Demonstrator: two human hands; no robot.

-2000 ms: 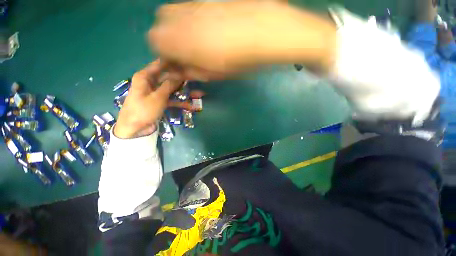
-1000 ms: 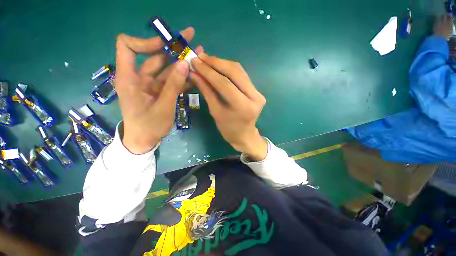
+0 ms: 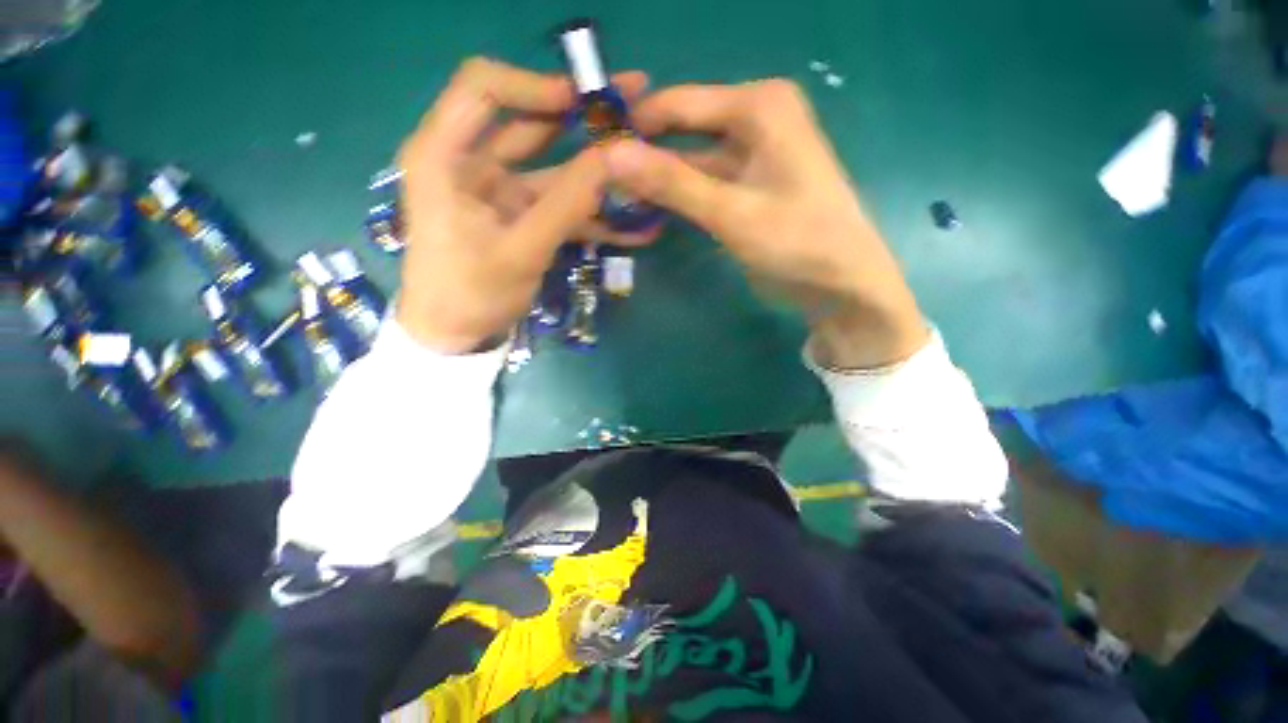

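My left hand point(image 3: 495, 212) and my right hand point(image 3: 763, 191) both hold one device unit point(image 3: 603, 113) by their fingertips above the green table. The display module point(image 3: 582, 60), dark with a white strip, sticks out of the unit's upper end. My two thumbs meet over the middle of the unit and hide most of its blue body. A little orange shows just above the thumbs. Another half-assembled unit point(image 3: 583, 297), with a white tab point(image 3: 617, 276) beside it, lies on the table below my hands.
Many blue units point(image 3: 205, 233) lie clustered on the table at left. A small black piece point(image 3: 945, 215) and a white paper scrap point(image 3: 1139, 167) lie at right. Tiny white bits point(image 3: 605, 432) lie by the near edge. A blue sleeve point(image 3: 1249, 304) is at right, another person's arm point(image 3: 99, 565) at lower left.
First my right forearm reached across the view; then both hands held the unit. Now the unit is more upright, both thumbs are over its middle, and the white tab on it is hidden.
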